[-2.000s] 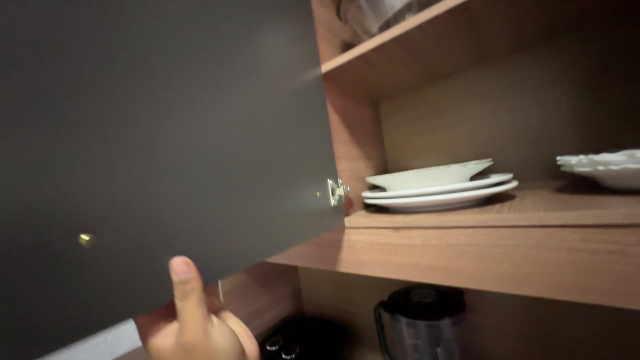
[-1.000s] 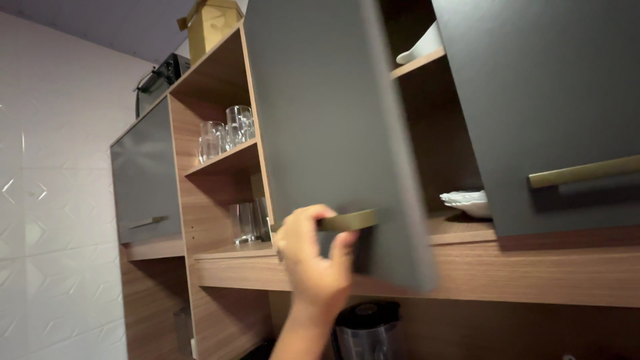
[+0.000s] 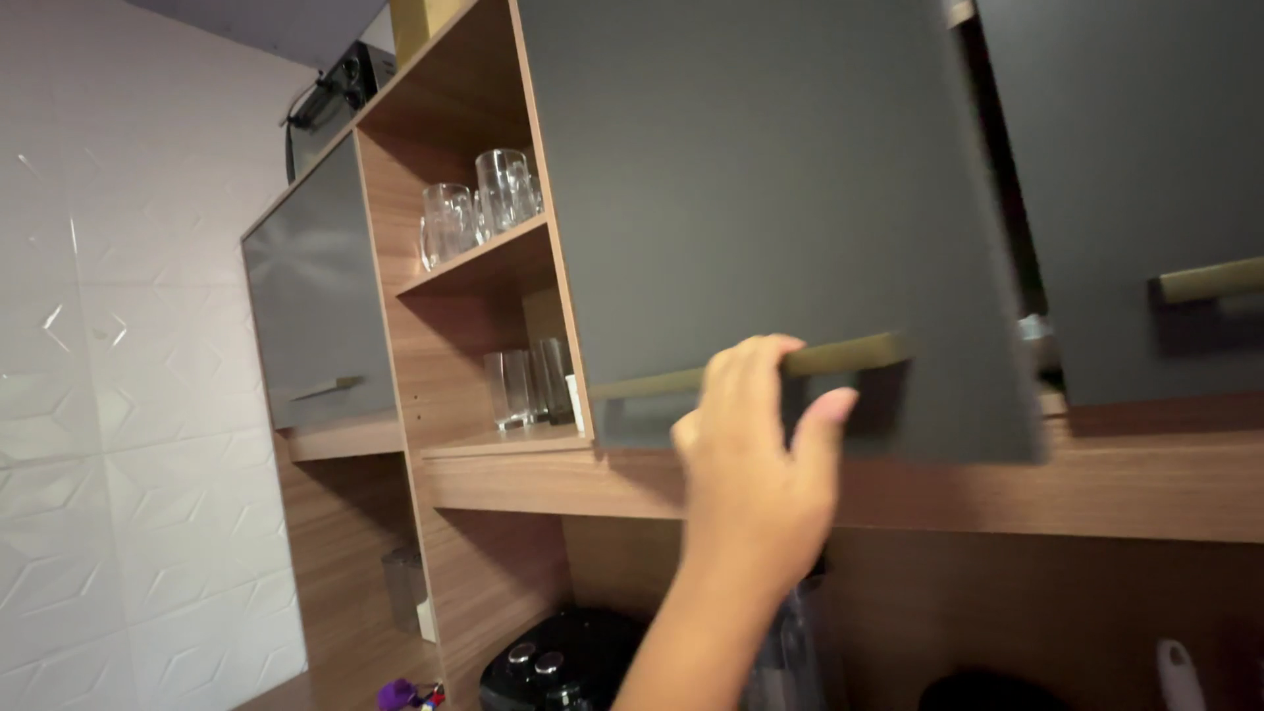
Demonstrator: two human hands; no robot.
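Note:
My left hand (image 3: 760, 434) holds the long brass-coloured handle (image 3: 844, 355) of a dark grey cabinet door (image 3: 750, 197). The fingers hook over the bar from above, while the thumb sits below it, apart from the fingers. This door stands slightly ajar, with a narrow dark gap along its right edge; what is inside is mostly hidden. To the right is another grey door (image 3: 1136, 197) with a similar handle (image 3: 1210, 281). My right hand is out of view.
Left of the door, open shelves hold glass mugs (image 3: 449, 222) and drinking glasses (image 3: 512, 388). Beyond them is a smaller grey door (image 3: 321, 286). A black appliance with knobs (image 3: 563, 657) and a blurred clear jug (image 3: 790, 642) stand below. A black appliance (image 3: 336, 99) sits on top.
The door has swung from wide open to nearly closed, hiding the white plates seen earlier. My left hand, on the handle one second ago too, has moved with it. The view has shifted left since the first frame.

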